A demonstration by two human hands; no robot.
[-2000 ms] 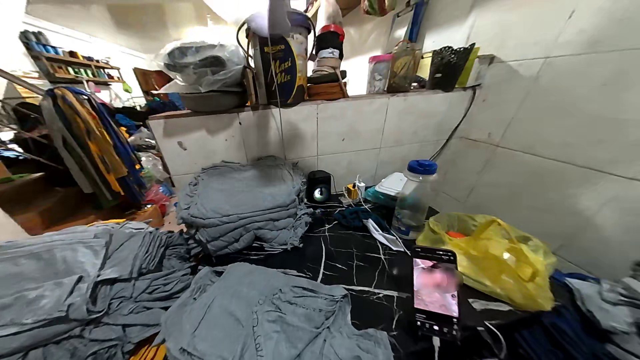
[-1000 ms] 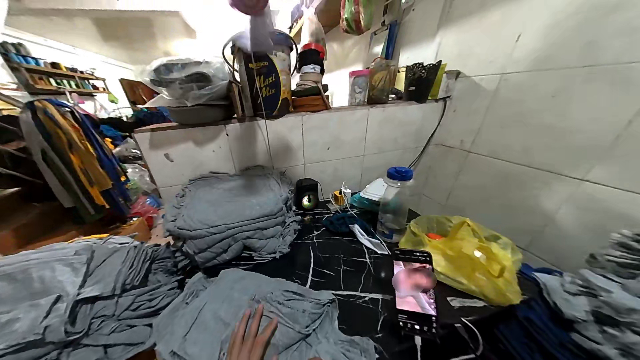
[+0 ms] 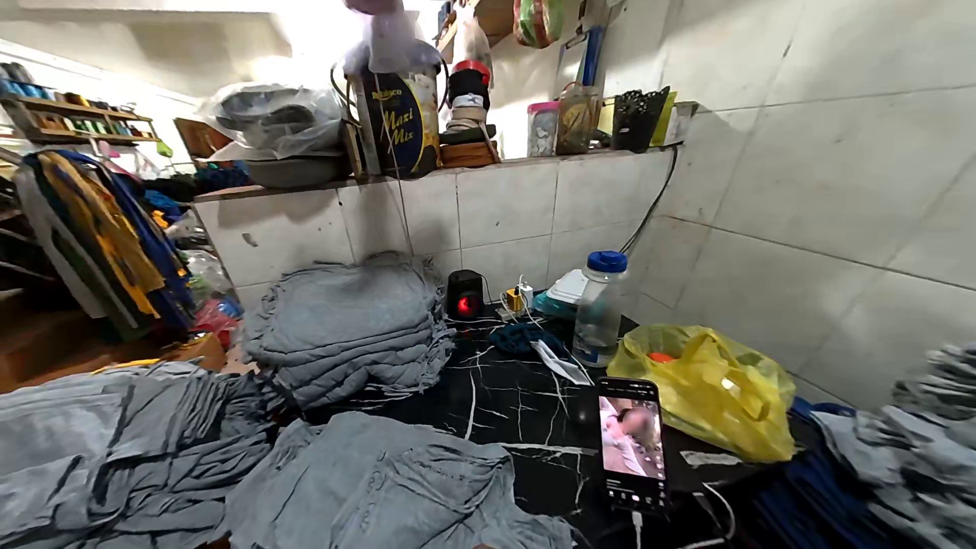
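Note:
A grey fabric piece (image 3: 381,488) with gathered, wrinkled parts lies spread on the black marble-patterned tabletop (image 3: 549,476) at the bottom centre. Neither of my hands shows plainly; only tiny brownish slivers touch the bottom edge by this cloth, too small to identify. Behind it stands a thick stack of folded grey fabric pieces (image 3: 347,320). More grey cloth (image 3: 114,450) is heaped in layers at the left. Right of the spread piece, a smartphone (image 3: 631,446) with a lit screen is propped upright, a white cable at its lower end.
Right of the phone sits a yellow plastic bag (image 3: 705,389), with a blue-capped clear bottle (image 3: 598,313) behind. A small black speaker (image 3: 465,296) glows red near the tiled wall (image 3: 503,206). Grey and blue garments (image 3: 907,457) pile up at the right. A ledge (image 3: 526,162) holds a bucket and jars.
A hand that lay on the spread grey cloth one second ago no longer shows plainly. The small speaker's light has turned from greenish to red.

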